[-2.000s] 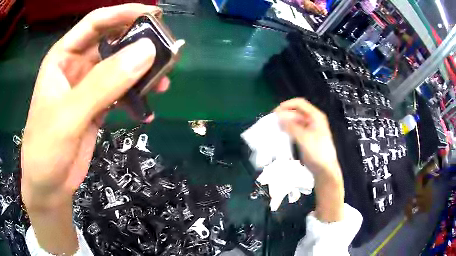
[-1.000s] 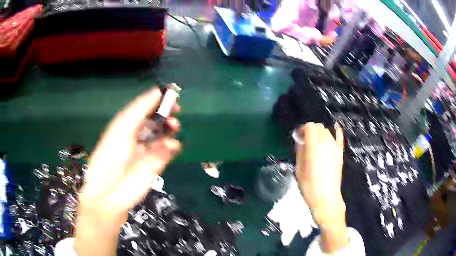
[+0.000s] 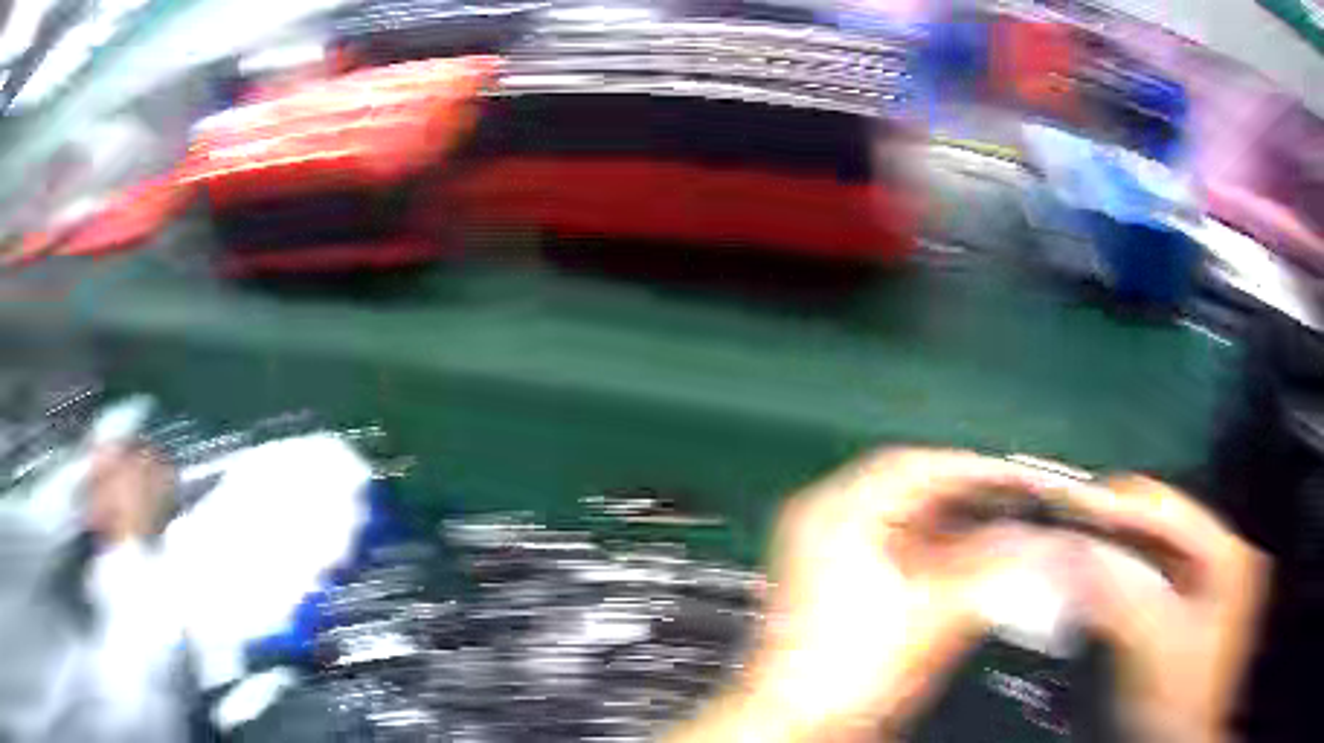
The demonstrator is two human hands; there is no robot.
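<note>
The frame is strongly blurred. My left hand (image 3: 871,581) and my right hand (image 3: 1198,602) are close together at the lower right. My left hand's fingers are curled around a dark watch body (image 3: 1016,511), of which only a blurred strip shows. A white wiping cloth (image 3: 1031,602) is between the hands, pinched by my right hand against the watch. Most of the watch and cloth is hidden by the fingers. A heap of loose clips (image 3: 566,624) lies at the front of the green bench (image 3: 610,407).
Red and black trays (image 3: 726,203) stand at the far side. A blue fixture (image 3: 1133,218) is at the far right. A black foam tray (image 3: 1285,465) is at the right edge. At left, another person's hand (image 3: 131,486) is beside white wipes (image 3: 276,537) in a blue container (image 3: 305,624).
The view has swung left, bringing the trays and the other person's hand into sight. My hands, apart before, have come together around the watch and cloth.
</note>
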